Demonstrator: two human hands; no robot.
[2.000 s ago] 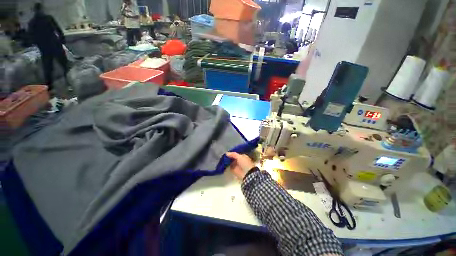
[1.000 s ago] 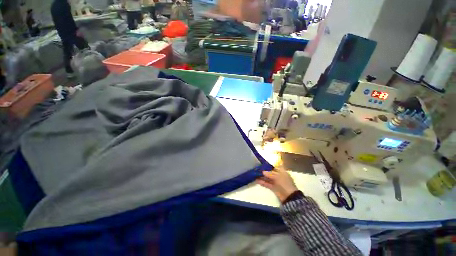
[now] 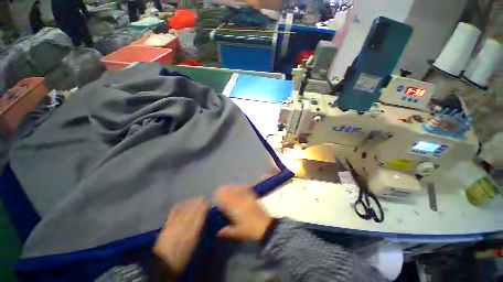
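Observation:
A grey fabric panel (image 3: 138, 148) lies heaped over the left and centre, with a blue binding (image 3: 110, 245) along its edges. One blue-bound corner points at the lit needle area of the cream sewing machine (image 3: 353, 129). My left hand (image 3: 182, 231), blurred, rests on the front edge by the binding. My right hand (image 3: 240, 212), blurred, is just right of it, on the binding and grey fabric. Whether either hand grips the cloth is unclear. Black-handled scissors (image 3: 368, 205) lie right of the needle area beside a small white printed label (image 3: 348, 185).
A phone (image 3: 375, 63) stands upright on the machine. White thread cones (image 3: 459, 49) are at upper right. A flat metal strip (image 3: 432, 197) and a yellow-green jar (image 3: 481, 190) are on the right of the table. Orange crates (image 3: 137, 57) and people (image 3: 71, 19) are behind.
My right hand has moved left from the blue-bound corner along the edge. My left hand has come into full view on the front edge. The corner stays near the needle area.

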